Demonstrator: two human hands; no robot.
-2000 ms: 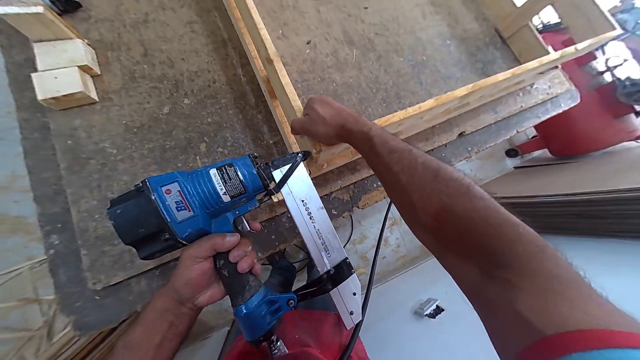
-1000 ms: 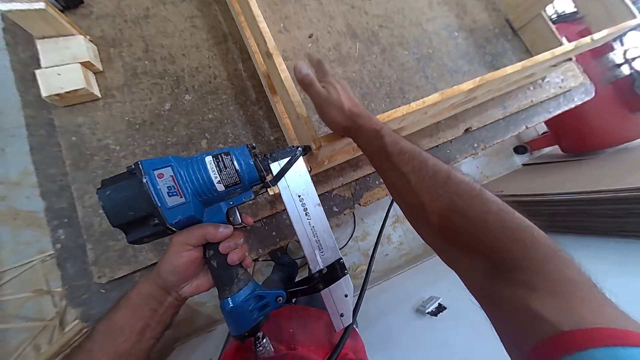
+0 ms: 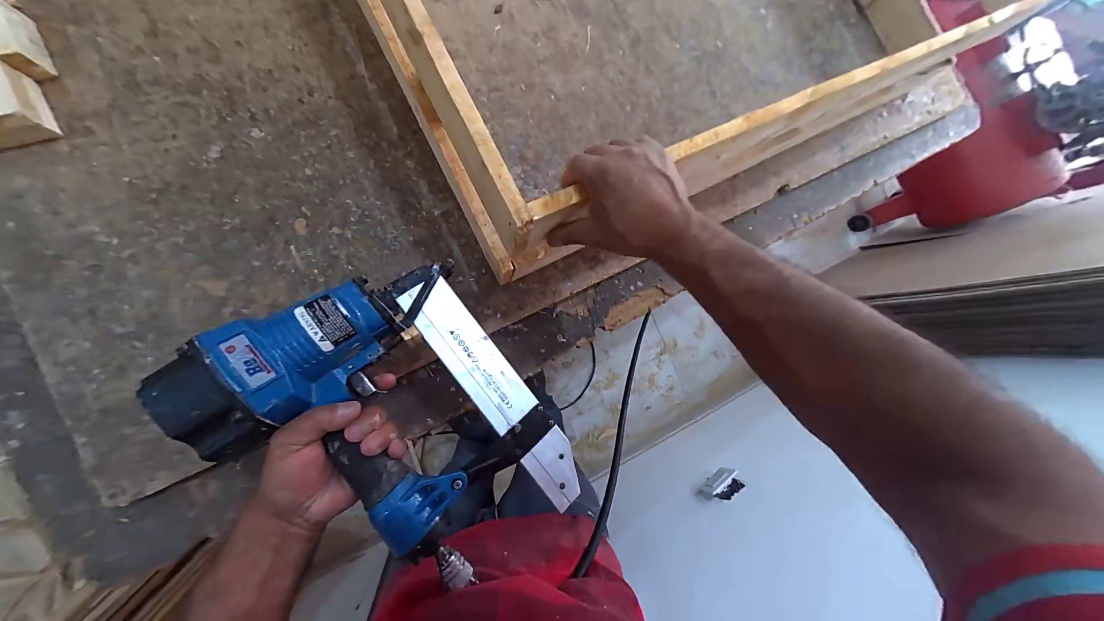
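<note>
My left hand [image 3: 332, 461] is wrapped around the black grip of a blue pneumatic nailer [image 3: 285, 349], its fingers just below the trigger. The nailer's silver magazine [image 3: 483, 362] slants down to the right, and its nose is apart from the frame, left of and below the corner. With my right hand [image 3: 625, 194] I grip the near rail of a wooden frame [image 3: 776, 112], close to the corner, fingers over the top edge and thumb on the outer side. A second strip runs along the frame's left rail.
The frame lies on a worn, stained worktable [image 3: 216, 172]. Wood blocks [image 3: 24, 108] sit at the upper left. A black hose [image 3: 623, 431] hangs below the table edge. At the right are a red tank [image 3: 983, 164] and stacked sheets [image 3: 992, 302]; a small metal-coloured object [image 3: 720, 485] lies on a white surface.
My right hand, raised with open fingers one second ago, now grips the rail by the corner. The nailer's nose, earlier at the frame's corner, is now apart from it.
</note>
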